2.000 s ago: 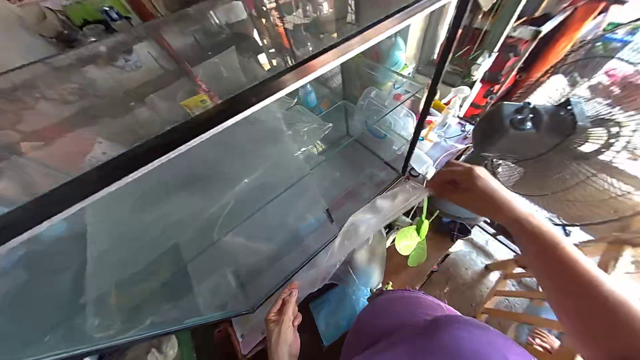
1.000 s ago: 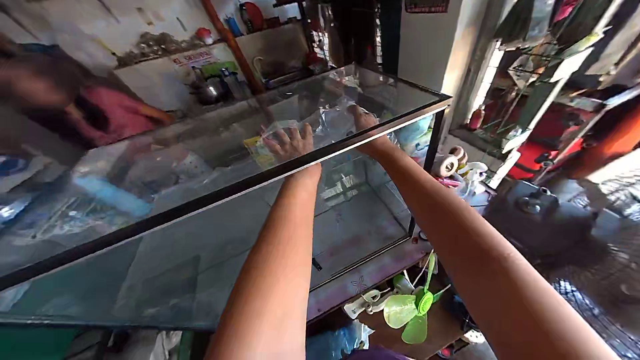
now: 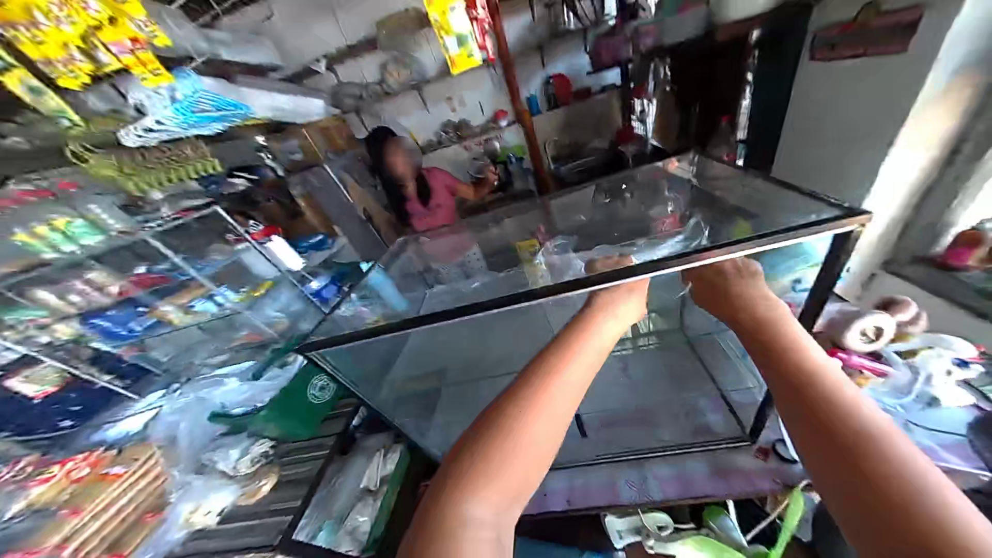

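Note:
A glass display case (image 3: 496, 304) with a dark frame spans the middle of the head view. Both forearms reach up to its top front edge. My left hand (image 3: 620, 283) is at that edge, its fingers partly hidden behind the frame; whether it grips anything cannot be told. My right hand (image 3: 725, 279) is curled just below the same edge, farther right, and its fingertips are hidden. Clear plastic (image 3: 682, 240) shows by the glass top between and behind the hands. A small yellow packet (image 3: 531, 262) appears through the glass to the left.
A person in a pink top (image 3: 434, 201) is behind the case. Glass shelves of packaged goods (image 3: 155, 287) fill the left. Rolls of tape (image 3: 866, 329) and plastic bags (image 3: 930, 372) lie at the right. Below are a green fan blade (image 3: 787, 527) and a box of plastic (image 3: 356, 496).
Two seconds ago my hands were at the case's lower front edge; they moved to its top. Since one second ago, my left hand has drawn back from the glass top to the front edge. The view has swung left.

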